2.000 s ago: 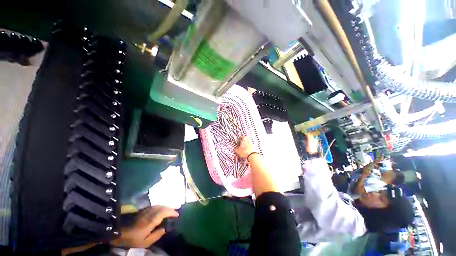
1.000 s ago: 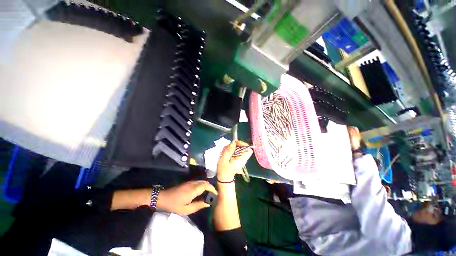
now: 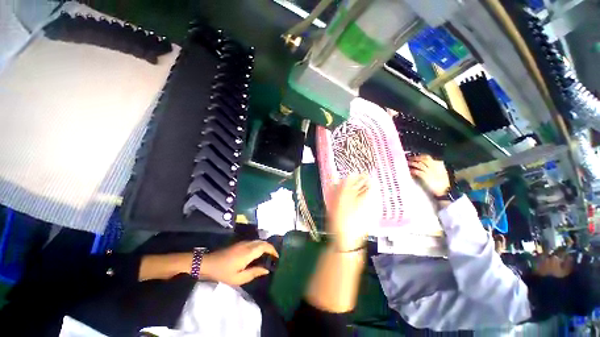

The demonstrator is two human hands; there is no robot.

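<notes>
My left hand (image 3: pixel 238 262), with a metal watch at the wrist, holds a small black part (image 3: pixel 265 261) between thumb and fingers at the bench edge. My right hand (image 3: pixel 350 209) is blurred and reaches over the near end of the pink basket (image 3: pixel 389 172). Its fingertips are at the metal pins (image 3: pixel 355 150); whether it holds any cannot be told. A slanted row of black parts with silver dots (image 3: pixel 214 164) lies along the edge of a dark tray (image 3: pixel 161 158) at the left.
A press with a green lower part (image 3: pixel 319 95) stands behind, with a dark square fixture (image 3: pixel 279 146) near it. White ribbed sheets (image 3: pixel 85 125) lie far left. A crumpled white scrap (image 3: pixel 277 212) lies between tray and basket. Another person's hand (image 3: pixel 431 174) is right of the basket.
My right hand has moved from beside the basket, where it held pins, to over the basket. My left hand still holds the black part. The other person's hand has moved nearer the basket.
</notes>
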